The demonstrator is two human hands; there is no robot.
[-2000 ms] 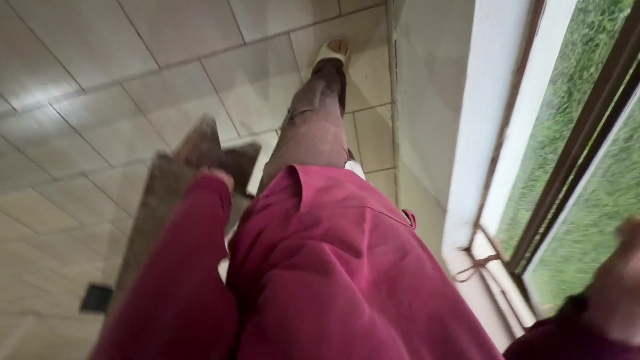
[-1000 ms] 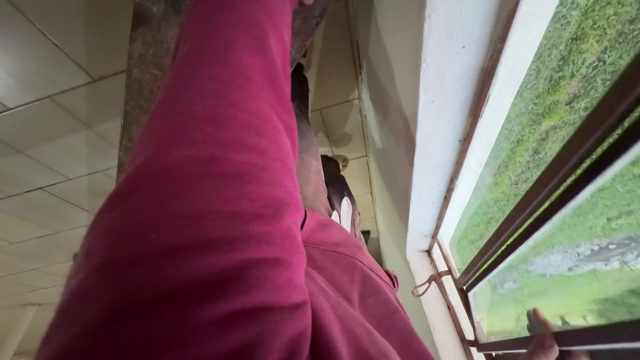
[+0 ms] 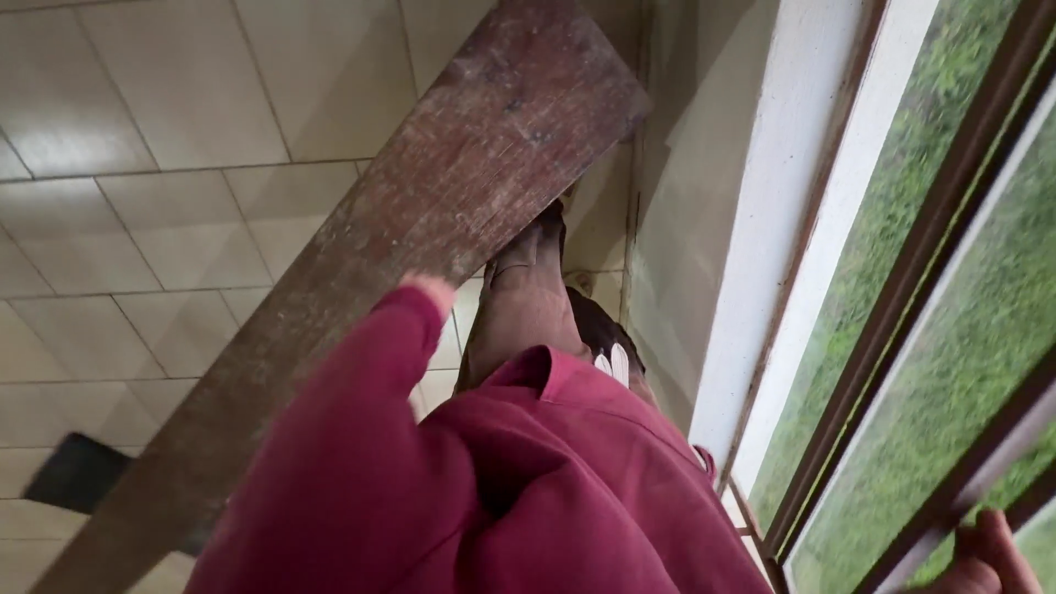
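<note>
A long, worn brown wooden board (image 3: 528, 124), perhaps a bench top, runs diagonally from the lower left to the top centre. My left hand (image 3: 431, 290), in a maroon sleeve, is at the board's near edge. It is blurred and its fingers are hidden, so a grip cannot be made out. At the lower right, my right hand (image 3: 994, 557) is beside a dark brown window frame bar (image 3: 949, 503), its fingers partly bent. The frame's edge cuts off much of this hand, and whether it grips the bar is unclear.
Grass shows through the window glass (image 3: 932, 396) on the right. A pale wall (image 3: 701, 173) and white window surround (image 3: 792, 165) stand beside my legs. Beige floor tiles (image 3: 190, 91) extend beneath the board. A dark flat object (image 3: 78, 472) lies near the board's lower left.
My left arm, stretched far forward one second ago, is drawn back. More of the board shows, now slanting across the view. My right hand remains near the window frame.
</note>
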